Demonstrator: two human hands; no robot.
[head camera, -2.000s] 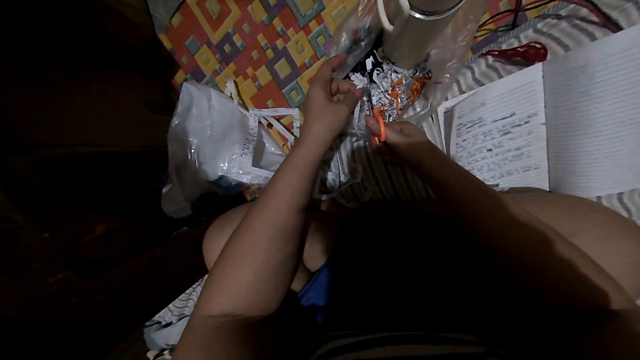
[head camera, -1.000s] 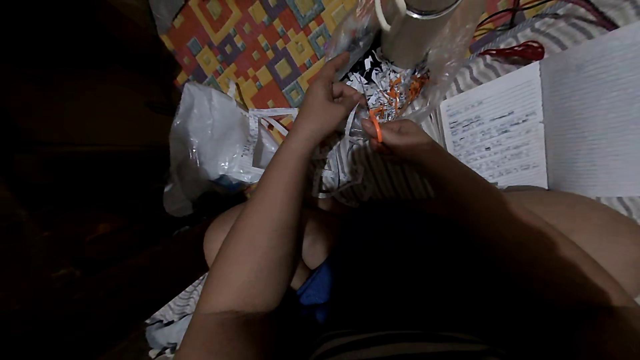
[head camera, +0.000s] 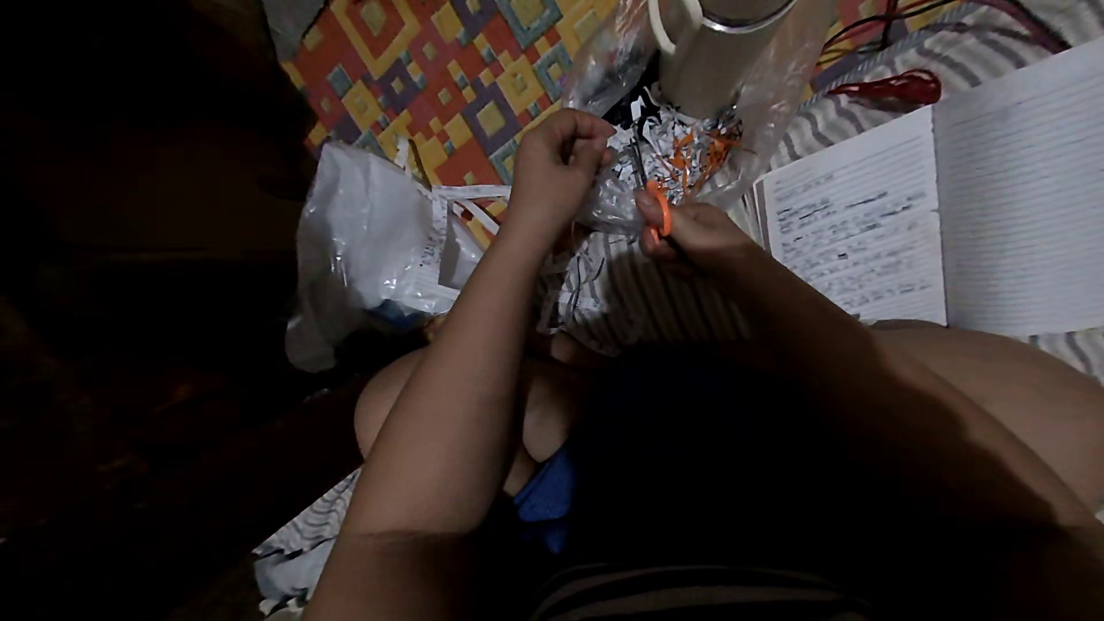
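Note:
My right hand (head camera: 694, 235) holds scissors (head camera: 660, 210) by their orange handles, with the dark blades pointing up toward my left hand. My left hand (head camera: 561, 159) is raised beside the blades, thumb and fingers pinched together; whether a small piece lies between them cannot be told. Just beyond both hands a clear plastic bag (head camera: 780, 95) holds a heap of white and orange paper shreds (head camera: 681, 151). Thin white strips (head camera: 582, 285) lie below my hands on striped cloth.
A pale flask (head camera: 709, 65) with a handle stands behind the shreds. An open, handwritten notebook (head camera: 854, 224) lies at right, red cord (head camera: 897, 89) above it. White plastic packaging (head camera: 366, 220) and paper strips (head camera: 470, 191) are at left, near a patterned mat (head camera: 448, 78).
The white strip that hung between my hands one second ago no longer shows there. My hands have stayed in nearly the same place, and the scissors remain in my right hand.

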